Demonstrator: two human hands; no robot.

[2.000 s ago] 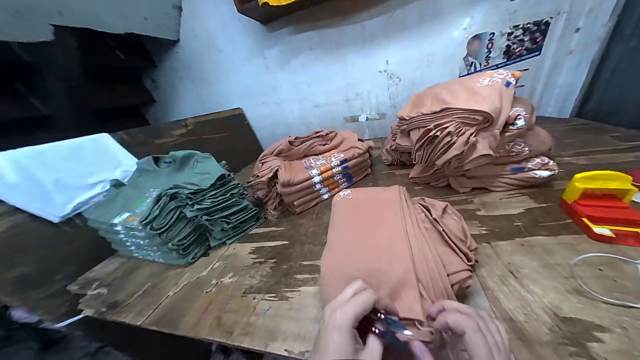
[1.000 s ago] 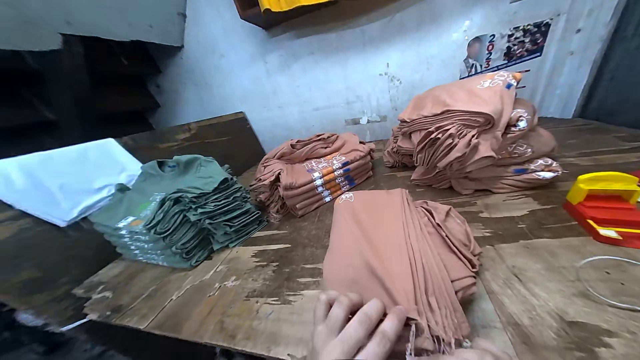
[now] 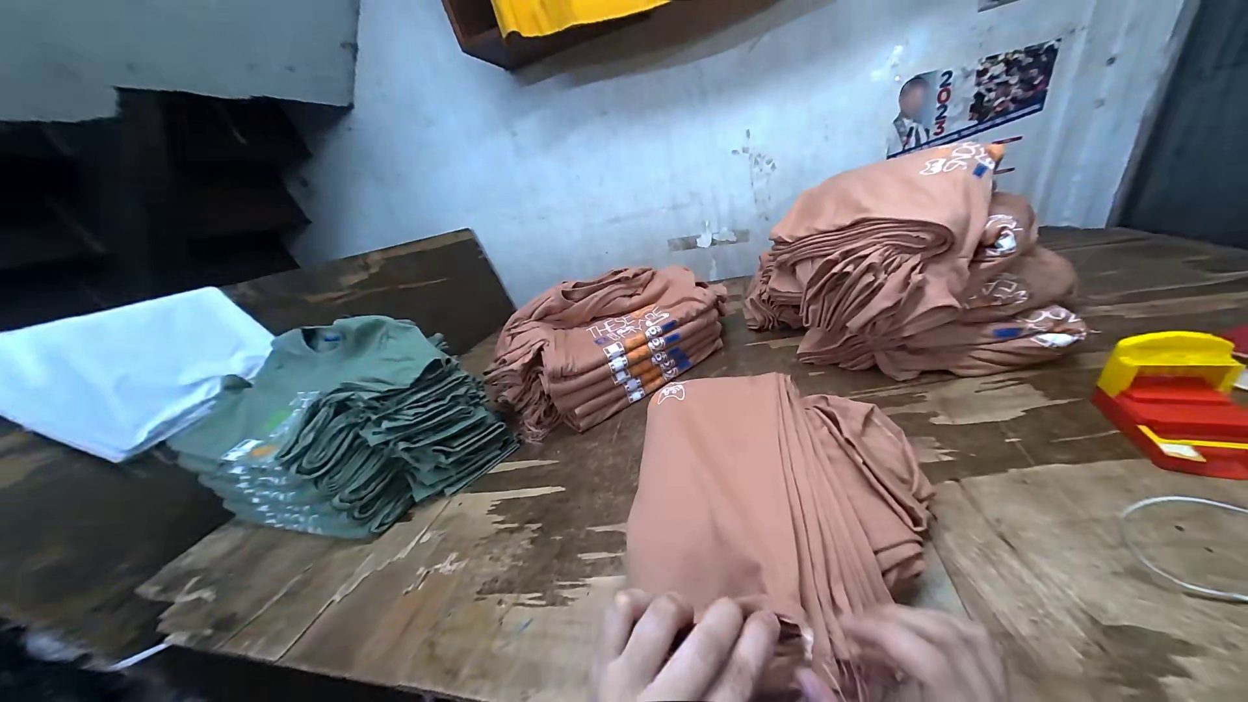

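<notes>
A folded stack of salmon-brown shirts (image 3: 721, 487) lies on the worn wooden table, its near end at the bottom of the view. Both hands are at that near end. My left hand (image 3: 682, 648) has curled fingers over the cloth edge and grips it; a small dark thing shows beside its fingertips, too hidden to name. Blurred, my right hand (image 3: 921, 653) rests against the stack's right near edge, and whether its fingers hold cloth is unclear. Behind stand a printed brown shirt pile (image 3: 634, 341) and a taller brown pile (image 3: 877, 253).
Green shirts (image 3: 380, 419) are stacked at the left beside white cloth (image 3: 127, 361). A red and yellow plastic object (image 3: 1170, 400) and a white cord loop (image 3: 1141, 556) lie at the right. The wooden table's front edge (image 3: 292, 666) runs along the bottom left.
Two seconds ago a dark reddish object showed between both hands; one second ago my left hand lay over the cloth with no such object visible. Now its fingers are curled at the near edge.
</notes>
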